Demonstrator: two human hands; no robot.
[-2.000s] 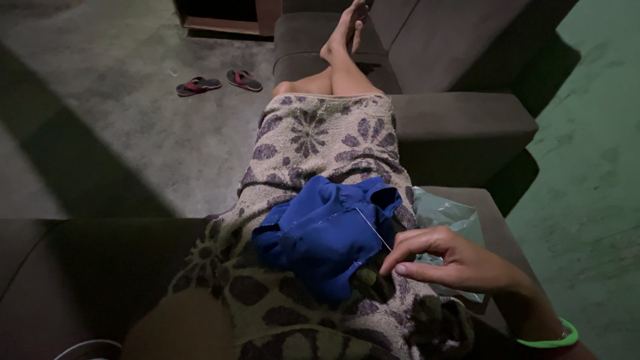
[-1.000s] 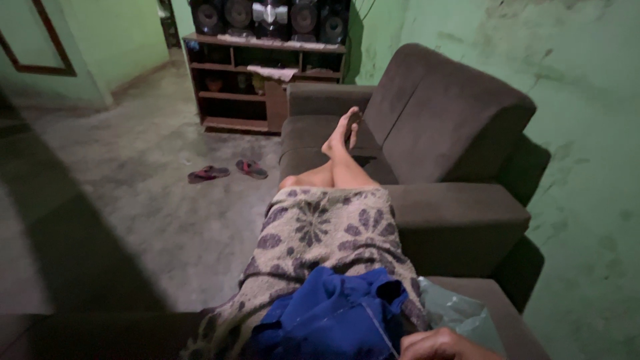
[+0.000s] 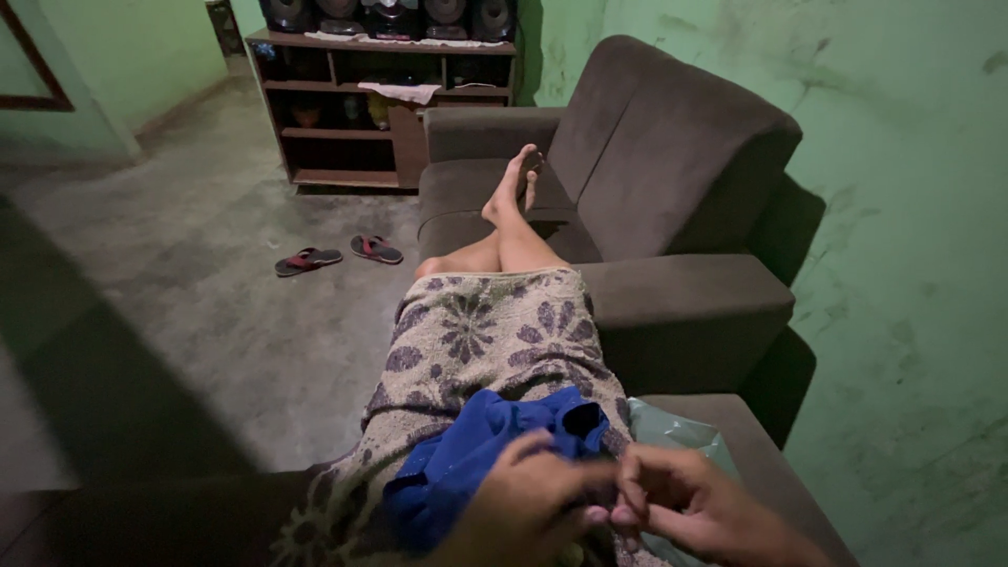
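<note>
Blue fabric (image 3: 465, 441) lies bunched on the floral towel (image 3: 472, 331) that covers my lap. Blurred by motion, my left hand (image 3: 535, 488) is over the fabric's lower right part, its fingertips meeting those of my right hand (image 3: 677, 496). My right thumb and index finger are pinched close together. Whether a thread or needle is between the fingertips cannot be told. Beside my right hand, a translucent plastic bag (image 3: 685, 429) rests on the seat, partly covered by that hand.
My crossed bare legs stretch onto a brown sofa (image 3: 677, 291). Flip-flops (image 3: 309, 261) lie on the concrete floor at the left. Behind them stands a wooden shelf unit (image 3: 339, 175) with speakers on top. A green wall (image 3: 906, 236) runs along the right.
My left hand has come into view and met my right hand over the blue fabric. The white thread seen earlier by my right hand is no longer discernible. The view has tilted up.
</note>
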